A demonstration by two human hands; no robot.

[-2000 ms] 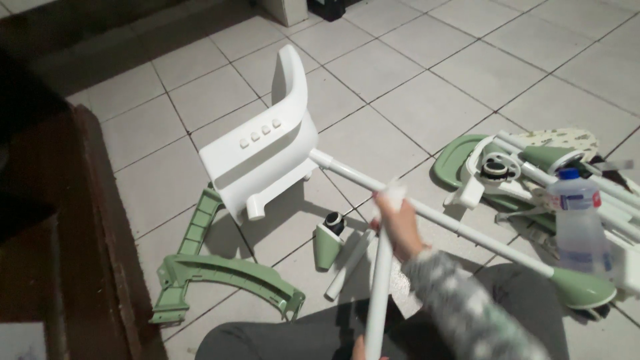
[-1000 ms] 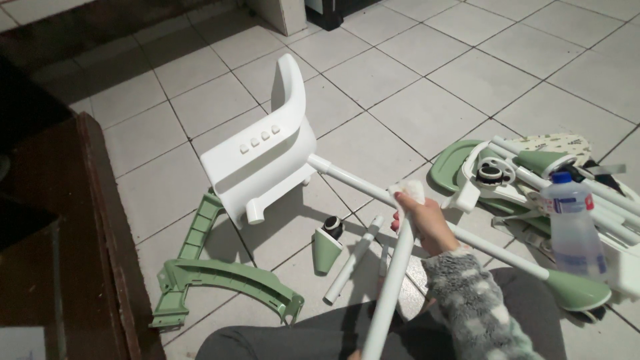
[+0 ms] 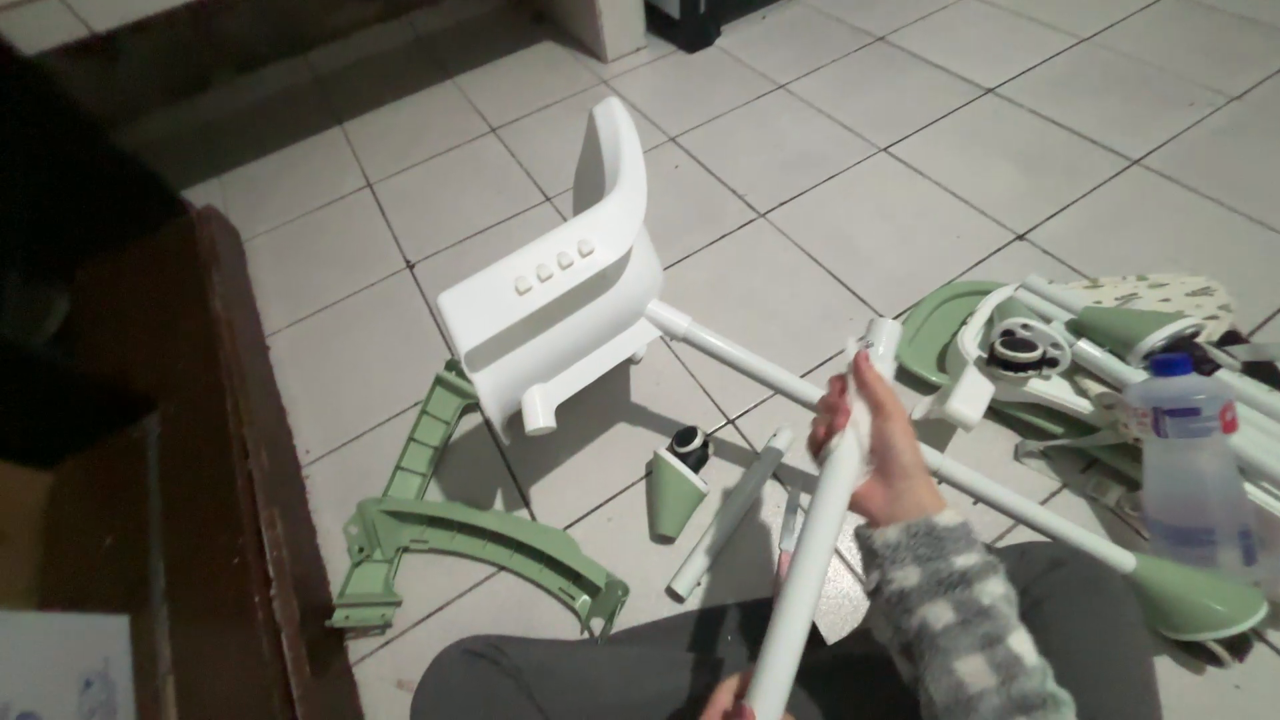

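Note:
My right hand is closed around the upper part of a white tube, with a white cloth or tissue between palm and tube. At the bottom edge my left hand grips the tube's lower end, mostly cut off by the frame. Behind them lies a white plastic chair seat on its side, with a long white leg that ends in a green foot. A green cone-shaped foot with a black wheel and a shorter tube lie on the floor near my knees.
A green plastic frame lies left of centre. On the right are a green tray, more tubes, patterned fabric and a clear bottle with a blue cap. A dark wooden edge runs along the left.
My right hand has shifted along the tube, whose top end now shows above the hand. The chair seat and the green frame have stayed in place.

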